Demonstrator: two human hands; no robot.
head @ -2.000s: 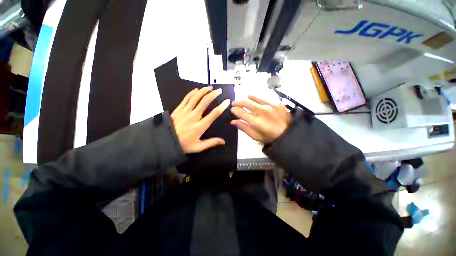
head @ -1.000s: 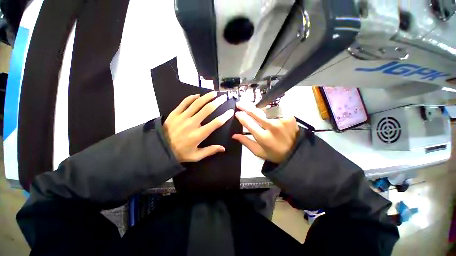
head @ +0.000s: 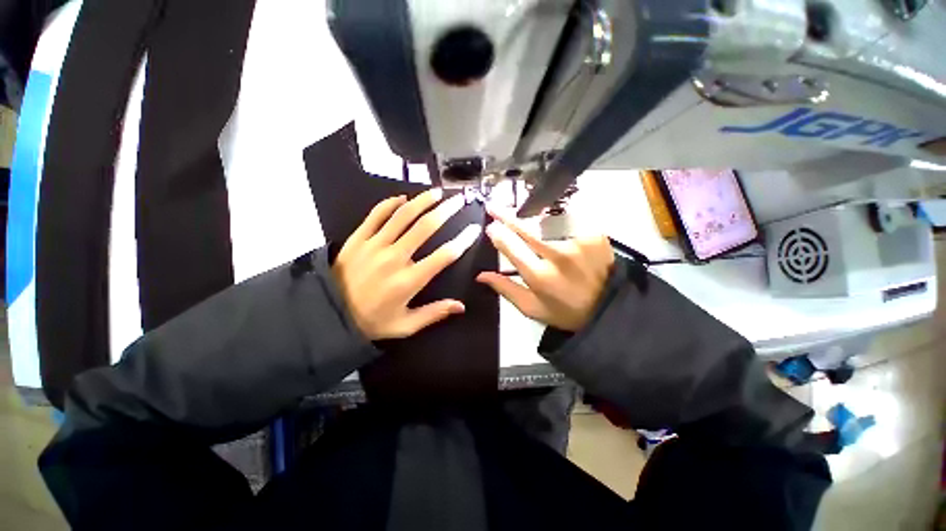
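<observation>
A dark fabric panel (head: 436, 358) lies flat under the white sewing machine head (head: 488, 62) and hangs over the front edge toward my lap. Its angled end sticks out to the left. My left hand (head: 399, 270) lies flat on the panel with its fingers spread, fingertips just before the presser foot (head: 481, 195). My right hand (head: 550, 272) rests at the panel's right edge, its fingertips on the fabric beside the foot. Neither hand grasps anything. The needle is too small and bright to make out.
Long dark fabric strips (head: 187, 156) lie at the left, near a blue strip (head: 31, 187). A lit smartphone (head: 710, 213) lies at the right beside an orange-yellow item (head: 658, 203). Further right is a housing with a round vent (head: 803, 256). Part of a thin black tool (head: 629, 251) shows by my right wrist.
The view has moved closer to the machine head, which now looks larger. My right fingertips have moved forward to the presser foot, and my left fingertips are also nearer to it.
</observation>
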